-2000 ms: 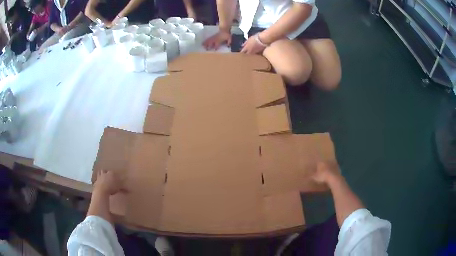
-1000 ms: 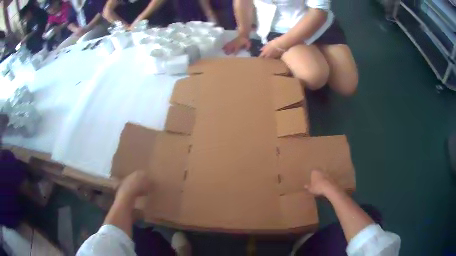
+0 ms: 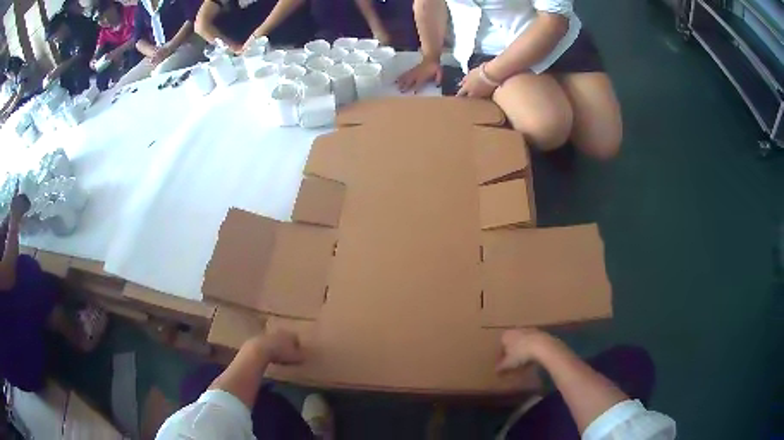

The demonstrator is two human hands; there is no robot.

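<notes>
A flat brown box blank (image 3: 408, 258) lies on a stack of like blanks in front of me, its long side running away from me. Its side flaps stick out left (image 3: 266, 262) and right (image 3: 546, 273), unfolded. My left hand (image 3: 277, 346) is at the near left corner flap, with bent fingers gripping it. My right hand (image 3: 520, 351) grips the near right corner flap in the same way. The fingertips are partly hidden. Short dark slots show along both creases.
Several white cups (image 3: 318, 77) stand at the blank's far left on the white-covered table (image 3: 180, 189). A seated person's knees (image 3: 537, 112) and hands are close to the blank's far right end. More people sit at the far left. A metal rack (image 3: 739, 69) stands at right.
Both hands have moved off the large side flaps towards me and inward, onto the near corner flaps. The camera view has shifted, and the blank lies flat as before.
</notes>
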